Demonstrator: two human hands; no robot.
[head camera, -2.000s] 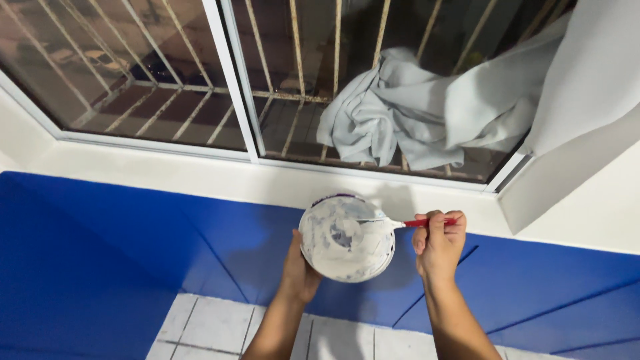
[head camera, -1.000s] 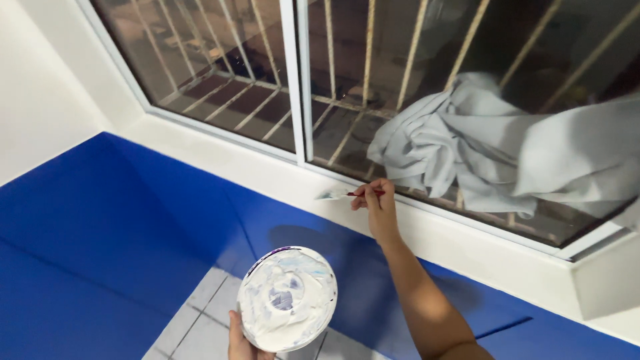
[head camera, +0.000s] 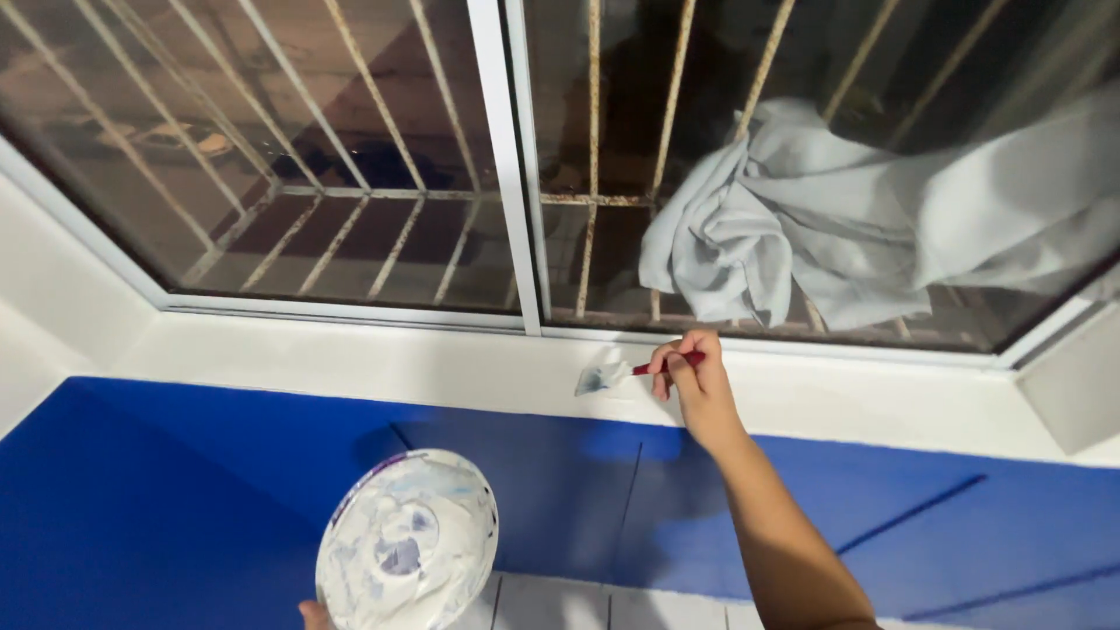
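Observation:
My right hand (head camera: 696, 381) grips the red handle of a spatula (head camera: 604, 376), a small flat blade loaded with white paste. The blade lies over the white window sill (head camera: 350, 359), just below the window frame. At the lower left my left hand (head camera: 315, 615), mostly out of view, holds a round lid (head camera: 407, 542) by its edge. White paste is spread across the lid, with greyish patches near its middle.
Sliding glass panes in a light metal frame (head camera: 507, 175) stand behind the sill, with rusty bars outside. A grey cloth (head camera: 744, 236) bunches at the right pane. Below the sill is a blue wall (head camera: 542, 490), then white floor tiles (head camera: 560, 604).
Two seconds ago the spatula was at the lid; one second ago it was over the sill, away from the lid. The lid now appears lower left of the spatula. The view has shifted.

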